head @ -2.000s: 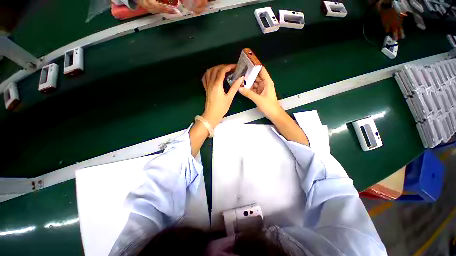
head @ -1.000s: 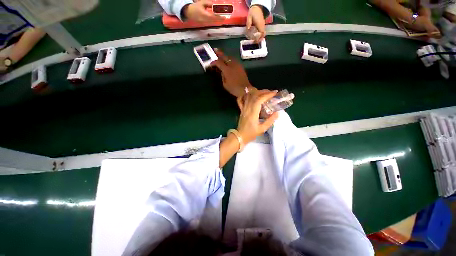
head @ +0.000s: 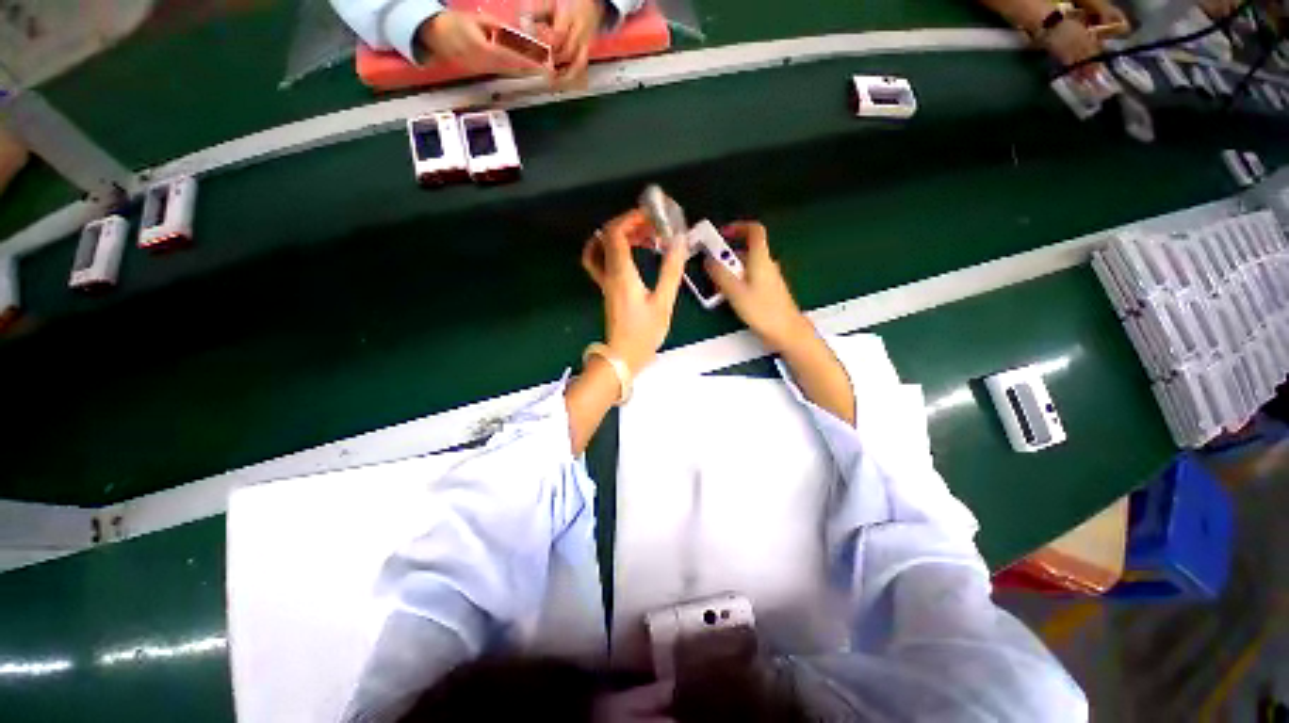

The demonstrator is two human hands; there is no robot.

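Note:
My left hand (head: 632, 290) holds a clear, shiny insert (head: 662, 213) upright between thumb and fingers, above the conveyor belt. Whether a product is inside it cannot be told. My right hand (head: 759, 285) holds a white window box (head: 714, 254), tilted, just right of the insert. The box's window frame and dark dot face up. Insert and box are close together; whether they touch is unclear. Another white box (head: 703, 631) lies at the bottom near my body, partly hidden by my head.
White boxes stand on the green belt (head: 354, 290), including a pair (head: 489, 146) beyond my hands. One box (head: 1025, 408) lies on the right bench beside stacked boxes (head: 1202, 318). A person works opposite at a red mat (head: 636, 34). White sheets (head: 354, 565) lie under my forearms.
My right hand has come back from the far side of the belt and now holds a box. Two boxes now stand side by side at far left-centre. My left hand still holds the clear insert.

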